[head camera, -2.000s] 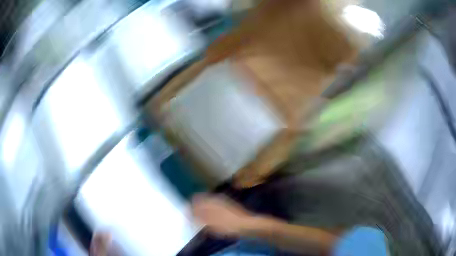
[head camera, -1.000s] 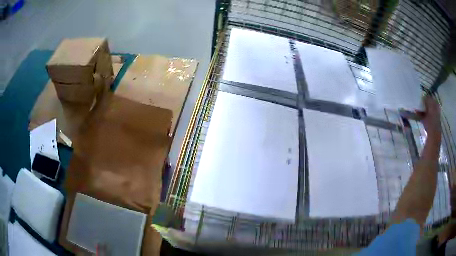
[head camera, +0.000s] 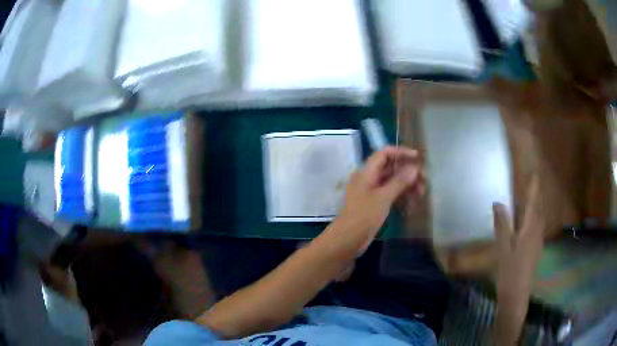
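Note:
A frosted pale glass sheet (head camera: 470, 172) lies on brown paper at the right of the bench. My right hand (head camera: 519, 219), blurred, is at its right edge with thumb and fingers apart. My left hand (head camera: 394, 174) is near its left edge, fingers bent; blur hides whether they pinch anything. A pale square with a white border (head camera: 308, 177) lies on the dark green mat, left of my left hand. A small pale strip (head camera: 374, 134) is just beyond that hand. Blue cell circuits with white strips (head camera: 157, 172) lie at the left.
White sheet piles (head camera: 308, 51) stand along the back of the bench. Brown paper (head camera: 565, 155) spreads at the right. A person with dark hair (head camera: 122, 287) is at the lower left, close to the bench's front edge (head camera: 233, 235).
The view has swung from the wire rack with white-faced sheets back to the bench. My right hand has left the sheet at the rack and is now beside the glass.

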